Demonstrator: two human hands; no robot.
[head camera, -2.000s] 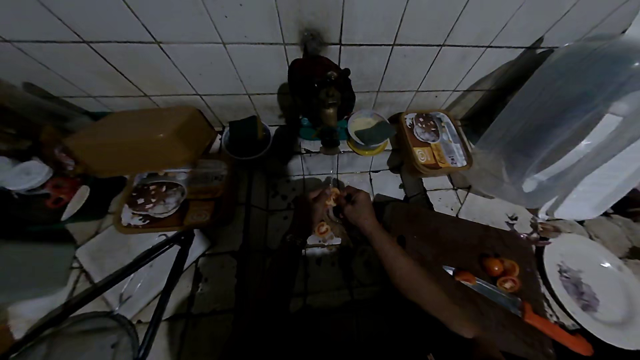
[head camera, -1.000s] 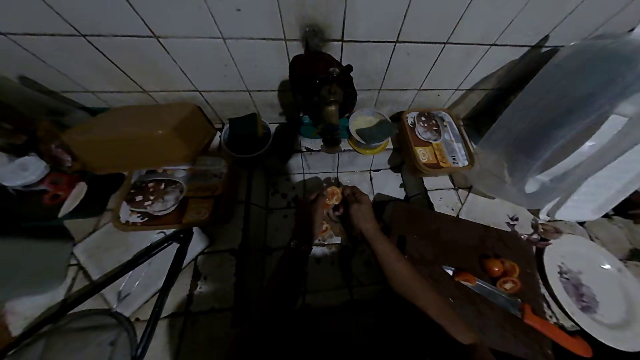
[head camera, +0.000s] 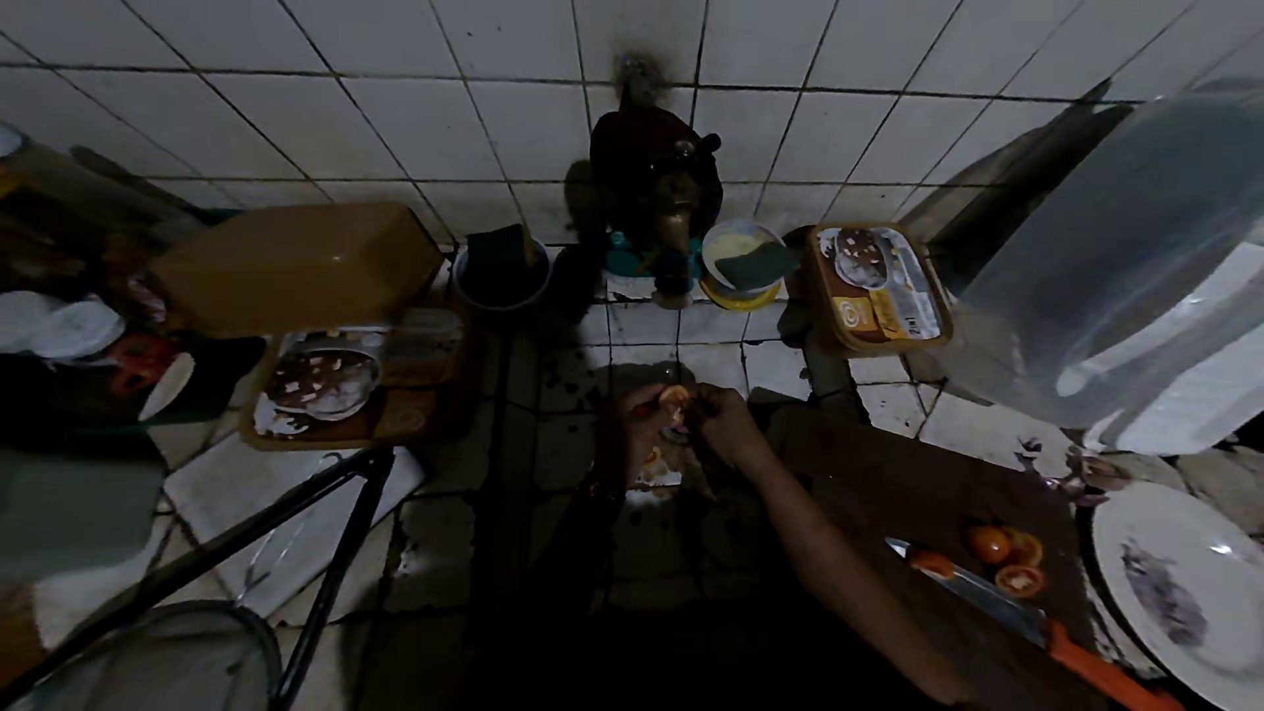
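My left hand (head camera: 640, 425) holds a cut tomato piece (head camera: 674, 397) over the tiled sink basin, in a thin stream of water below the tap (head camera: 674, 227). My right hand (head camera: 726, 425) has its fingers at the right side of that piece; whether they grip it is too dark to tell. Another orange-red piece lies just below my hands. To the right, a knife with an orange handle (head camera: 1096, 667) rests on a dark cutting board (head camera: 918, 474), beside several cut tomato pieces (head camera: 1019, 581).
A white plate with chopped onion (head camera: 1224, 553) stands at the right. Plastic tubs (head camera: 879, 286) and a brown box (head camera: 296, 267) line the back. Two small bowls (head camera: 502, 272) flank the tap. A black-framed strainer or rack (head camera: 326, 553) reaches in at lower left, and a large translucent container (head camera: 1116, 257) stands right.
The tomato piece, held up and facing me one second ago, is now turned and a little lower between my hands. My hands stay in the same area below the tap.
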